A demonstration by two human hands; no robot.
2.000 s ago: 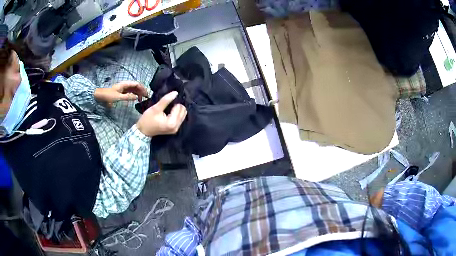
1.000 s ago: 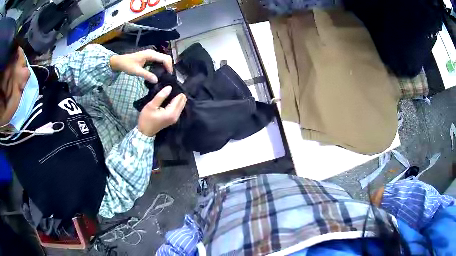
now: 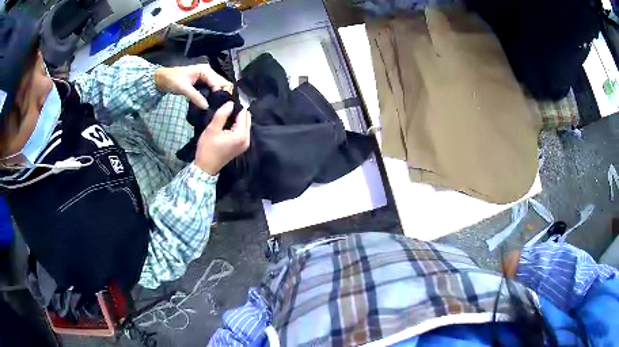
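Of my left arm only the striped cuff shows at the bottom; my left hand is not in view. Beside my right striped sleeve a small sliver of skin shows, seemingly my right hand [image 3: 512, 261], mostly hidden. A black garment piece [image 3: 292, 149] lies over a white-topped board [image 3: 326, 215] in front of me. A seated coworker's two hands pinch its bunched left end. Khaki cut panels [image 3: 468, 115] with a curved lower edge lie on a white board to the right.
A masked coworker [image 3: 81, 196] sits at the left. Orange-red scissor handles [image 3: 190, 4] lie on the machine table at the upper left. A dark cloth heap [image 3: 543, 47] is at the upper right. Pale strips [image 3: 505, 229] and thread tangles [image 3: 183, 305] lie on the floor.
The coworker's left-side hand has moved up and in, and both hands now pinch the black cloth together. The coworker's head has come further into view. My sleeves have hardly moved.
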